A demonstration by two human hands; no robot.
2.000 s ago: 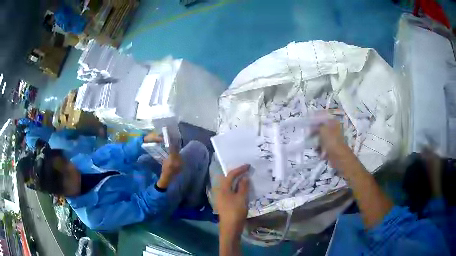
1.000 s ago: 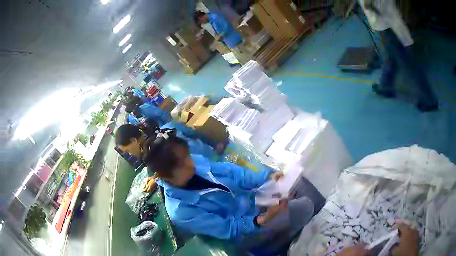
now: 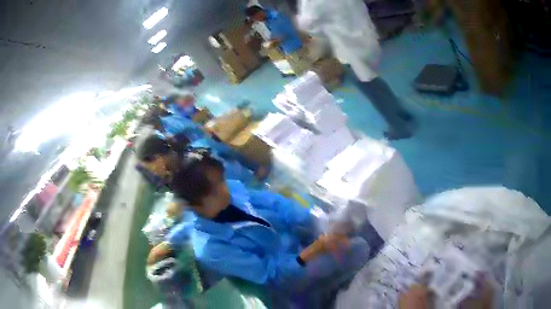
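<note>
My left hand (image 3: pixel 415 297) and my right hand (image 3: pixel 483 294) are at the bottom edge, blurred and cut off. A white insert (image 3: pixel 452 277) with what look like openings is held between them, my left hand at its left side and my right hand at its right side. It is over the mouth of the off-white woven sack (image 3: pixel 483 202). White offcuts (image 3: pixel 383 273) show inside the sack. Blur hides the fingers and the insert's exact shape.
A seated worker in a blue smock (image 3: pixel 241 241) is close on the left, by the green bench (image 3: pixel 140 241). Uneven white stacks (image 3: pixel 314 121) and a white block (image 3: pixel 393 187) stand beyond. A person in a white coat (image 3: pixel 347 36) is on the blue floor.
The view has swung up and left, so my hands and the sack now sit lower right. Both hands are now at one insert. The person in the white coat has moved left.
</note>
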